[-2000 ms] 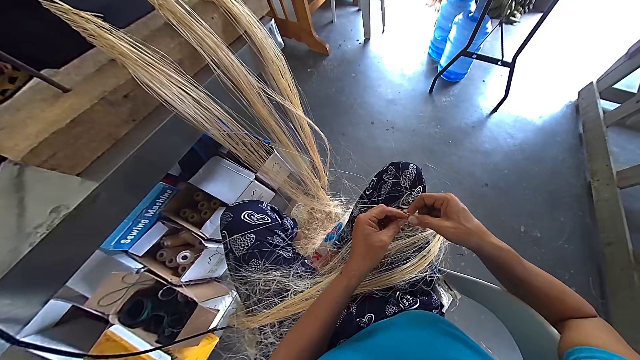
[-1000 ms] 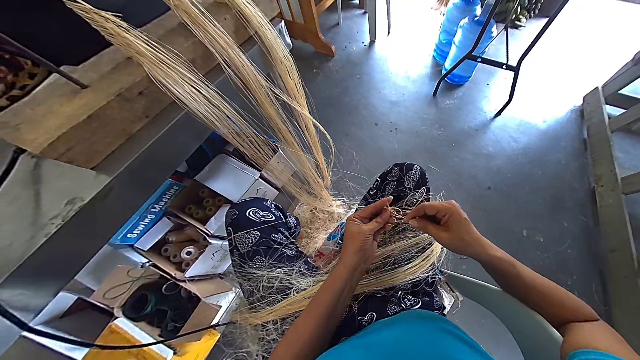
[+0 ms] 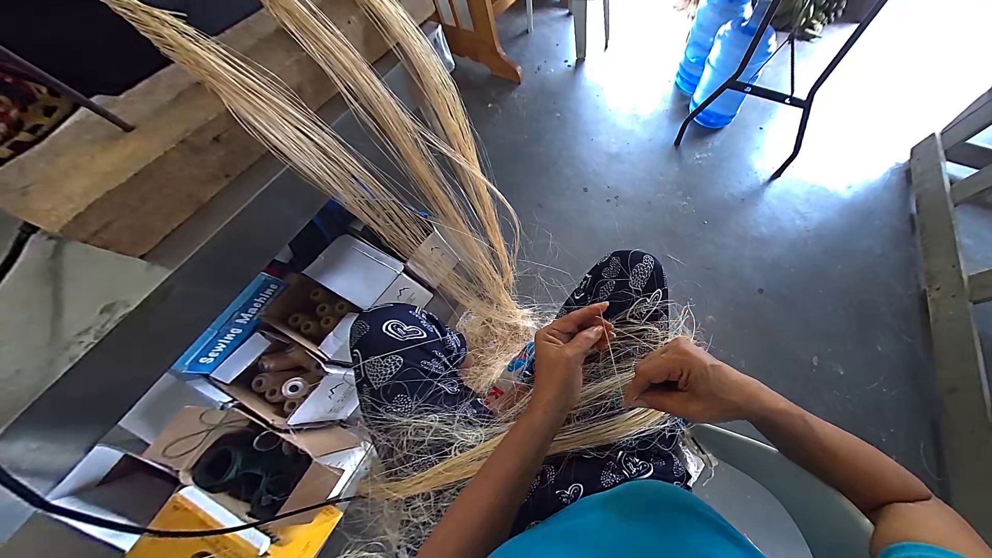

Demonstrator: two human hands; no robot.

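Note:
Over my lap, my left hand [image 3: 572,349] pinches a thin fiber strand [image 3: 611,345] between thumb and fingertips. My right hand [image 3: 682,380] is lower and to the right, its fingers curled in near the strand's lower end; whether it grips the strand cannot be told. Beneath both hands a bundle of pale plant fibers [image 3: 457,463] lies across my thighs, with loose tangled fibers around it. Long upright bundles of the same fiber [image 3: 434,178] rise from between my knees and lean to the upper left.
Open cardboard boxes hold thread spools [image 3: 291,385] and dark green cord [image 3: 248,469] at my left, beside a blue sewing machine box [image 3: 232,325]. A wooden bench [image 3: 155,155] stands beyond. Blue water bottles [image 3: 728,70] and a black metal stand [image 3: 775,94] are ahead; a wooden frame [image 3: 942,310] is at right.
My hands were close together at the fiber; now my right hand is lower and farther from the left. The fingers of my right hand have curled in.

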